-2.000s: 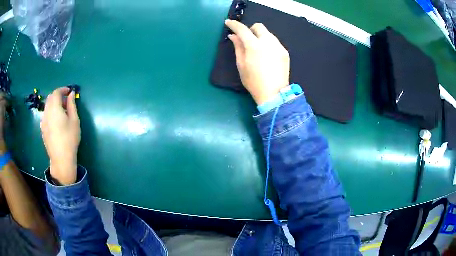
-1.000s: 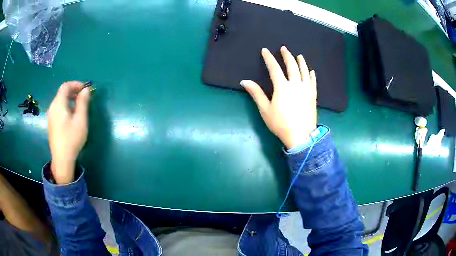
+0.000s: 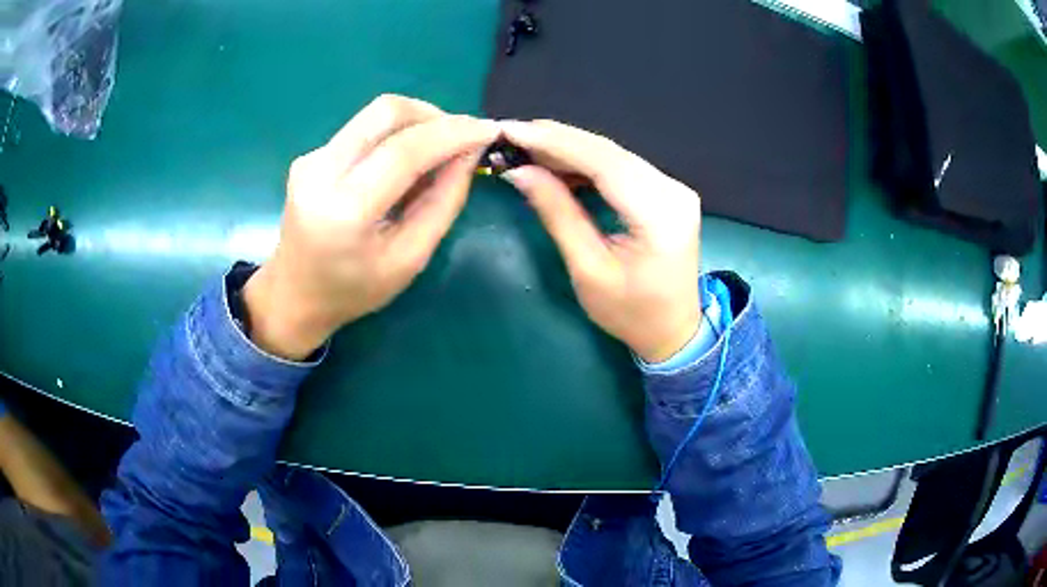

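Observation:
My left hand (image 3: pixel 373 212) and my right hand (image 3: pixel 609 224) meet in front of me. Both pinch a small black part (image 3: pixel 503 156) between thumbs and fingers. A tiny yellow spot shows at its left side. The fingers hide much of the part. A black foam sheet (image 3: pixel 689 109) lies just beyond my right hand. A glossy black part (image 3: pixel 521 31) lies on its left edge near the top of the picture. A small black cluster with yellow spots (image 3: pixel 52 232) lies on the green mat (image 3: pixel 230 138) at the left.
A stack of black foam sheets (image 3: pixel 964 126) stands at the right. A black rod with a white end (image 3: pixel 993 355) lies below it. A clear plastic bag (image 3: pixel 69 57) is at the upper left. Another person's arm (image 3: pixel 44 470) shows at the lower left.
My left hand has moved right with the small black part. My right hand has moved left from over the foam sheet and now grips the part too. The view has shifted slightly.

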